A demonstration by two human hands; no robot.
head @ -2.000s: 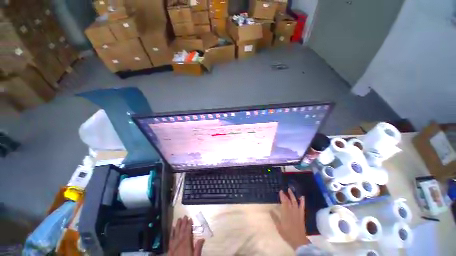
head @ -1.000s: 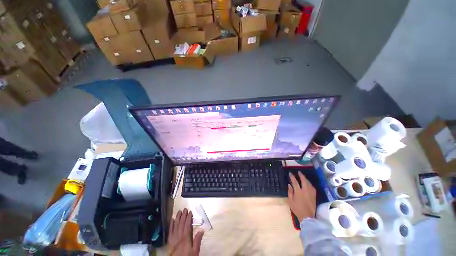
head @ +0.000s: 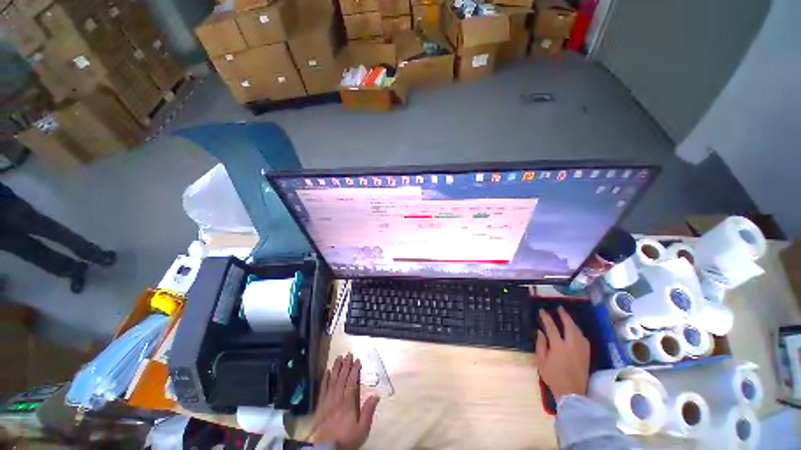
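Observation:
My right hand (head: pixel 564 353) rests on the black pad (head: pixel 600 338), curved over the computer mouse, which the hand hides. My left hand (head: pixel 342 402) lies flat and empty on the desk, fingers spread, beside a small white slip (head: pixel 378 373). The black keyboard (head: pixel 439 312) lies below the lit monitor (head: pixel 457 224), which shows a window with red and green marks. The label printer (head: pixel 241 334) stands left of the keyboard with its lid open and a white label roll (head: pixel 270 303) inside. A white label strip (head: pixel 262 420) hangs at its front.
Spare label rolls (head: pixel 672 303) are piled right of the pad, near a dark bottle (head: pixel 615 250). A bag of pale blue strips (head: pixel 119 365) lies left of the printer. Brown cartons (head: pixel 263 66) stand behind on the grey floor. A person's dark-trousered legs (head: pixel 44 237) show at far left.
My right hand has moved from below the mouse to over it. My left hand stays by the slip. The view has shifted, and more of the person's legs shows at left. The on-screen window has changed.

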